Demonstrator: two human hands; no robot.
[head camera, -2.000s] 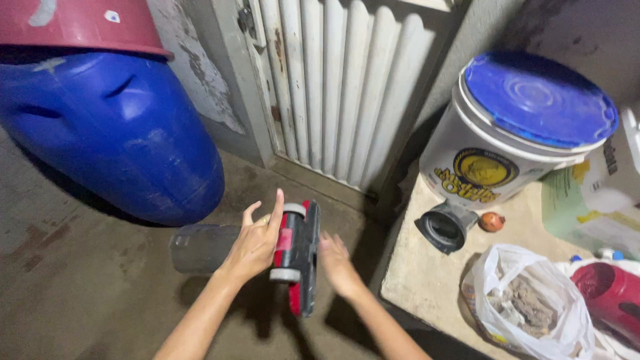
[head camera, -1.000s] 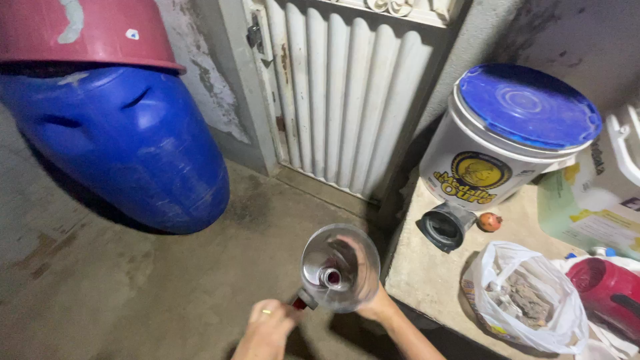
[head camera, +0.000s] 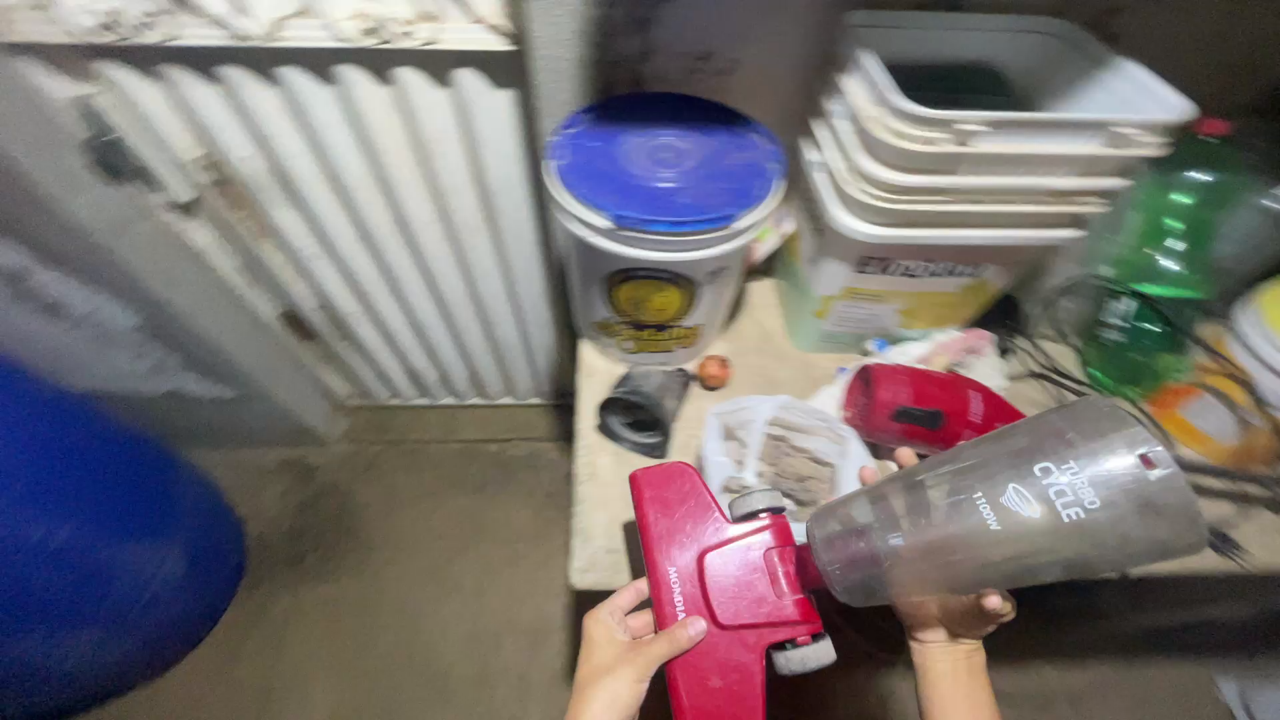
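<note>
My left hand (head camera: 635, 640) grips the red Mondial vacuum floor head (head camera: 735, 590), thumb on its top face. The head has grey wheels and is joined to a clear, smoky plastic dust container (head camera: 1010, 505), which points up to the right. My right hand (head camera: 950, 605) holds that container from below and behind, its fingers partly seen through the plastic. Just behind them on the table lie a red vacuum motor body (head camera: 925, 405) and an open white plastic bag (head camera: 785, 450) with grey-brown dusty matter in it. A dark cup-shaped part (head camera: 640, 410) lies left of the bag.
A light table (head camera: 600, 520) bears a white bucket with a blue lid (head camera: 660, 230), stacked white tubs (head camera: 950, 210), a green bottle (head camera: 1150, 270), dark cables and a small round orange-brown item (head camera: 714, 372). A blue barrel (head camera: 90, 540) stands at left, near a white metal door (head camera: 390, 240).
The view has swung right. The floor head and container have turned, so the container now lies sideways over the table's front edge, where a second ago its round opening faced up.
</note>
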